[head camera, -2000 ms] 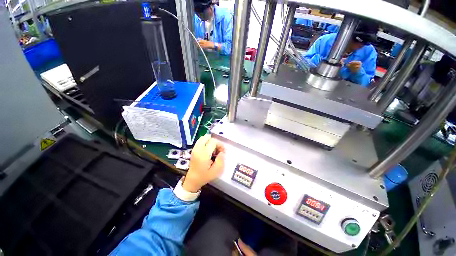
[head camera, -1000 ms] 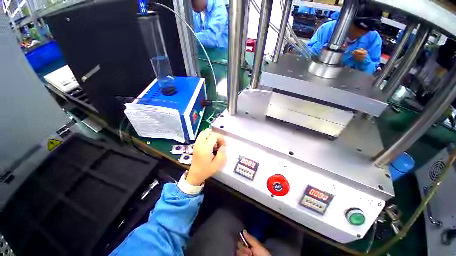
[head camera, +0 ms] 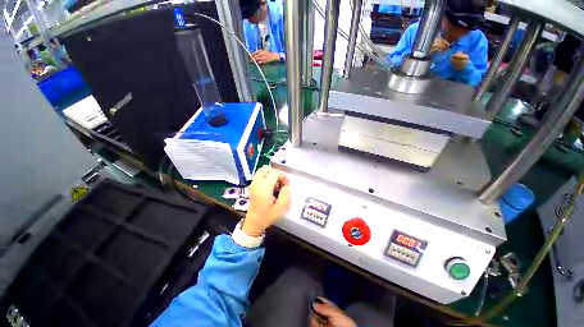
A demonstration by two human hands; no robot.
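Note:
The silver-white bench press (head camera: 410, 198) stands in front of me, its thick upper plate (head camera: 410, 105) down over a pale metal block (head camera: 392, 142). My left hand (head camera: 267, 198) rests with curled fingers on the left end of the front panel and hides what lies under it. A dark spot shows between thumb and fingers; I cannot tell if it is a held thing. My right hand (head camera: 333, 316), partly cut off by the bottom edge, holds a small dark unit (head camera: 317, 303) in its fingertips above my lap. The green button (head camera: 458, 268) on the right is untouched.
A blue-topped white box (head camera: 218, 142) with a clear cylinder stands left of the press. Small metal fixtures (head camera: 241, 204) lie beside my left hand. A black tray (head camera: 96, 255) is at the left. A red button (head camera: 356, 231), blue cup (head camera: 516, 202) and hose are right. Two people sit behind.
My left hand stays at the panel's left end. My right hand shows slightly farther right, still with the dark unit. The red display digits have changed. The press plate looks unmoved.

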